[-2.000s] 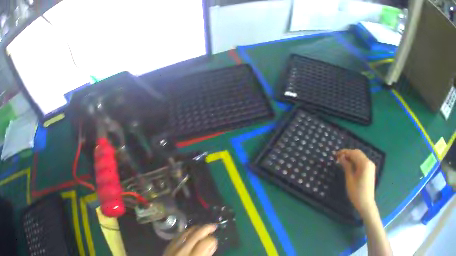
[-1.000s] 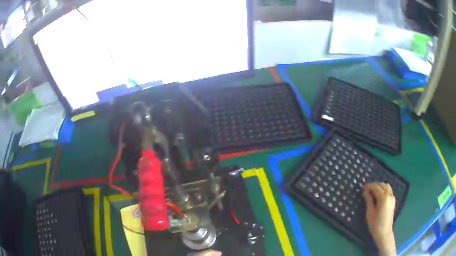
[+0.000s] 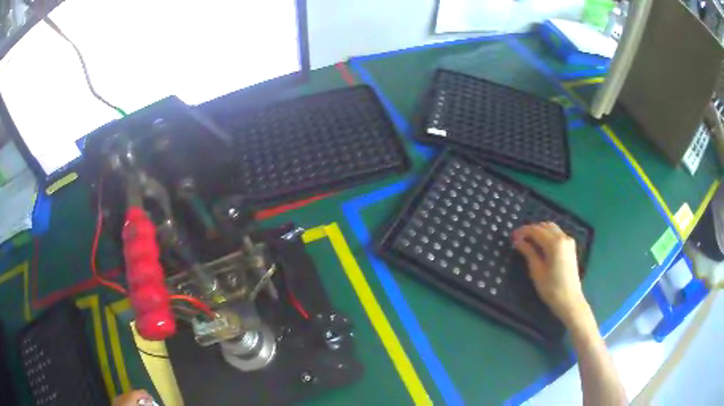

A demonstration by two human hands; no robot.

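Note:
My right hand (image 3: 549, 258) is over the right part of the parts tray (image 3: 460, 297), fingertips pinched together at the edge of the rows of shiny round parts. Whether a part is between the fingertips cannot be told. My left hand (image 3: 135, 399) shows only as fingertips at the bottom edge, left of the fixture; its hold is hidden. The clamp fixture (image 3: 298, 341) stands in front of me with its red ribbed handle (image 3: 145, 273) upright. The silvery round nest (image 3: 250, 349) sits under the small fixture head (image 3: 214, 327).
A left tray (image 3: 59, 357) with pale dots lies at the lower left. Two black trays, one behind the fixture (image 3: 317, 143) and one at the back right (image 3: 500, 123), lie on the green mat. The glaring monitor (image 3: 182, 47) stands behind. A yellow slip (image 3: 159, 369) lies left of the nest.
The camera view has shifted about. My left hand has moved from in front of the nest to the lower left. My right hand stays over the parts tray.

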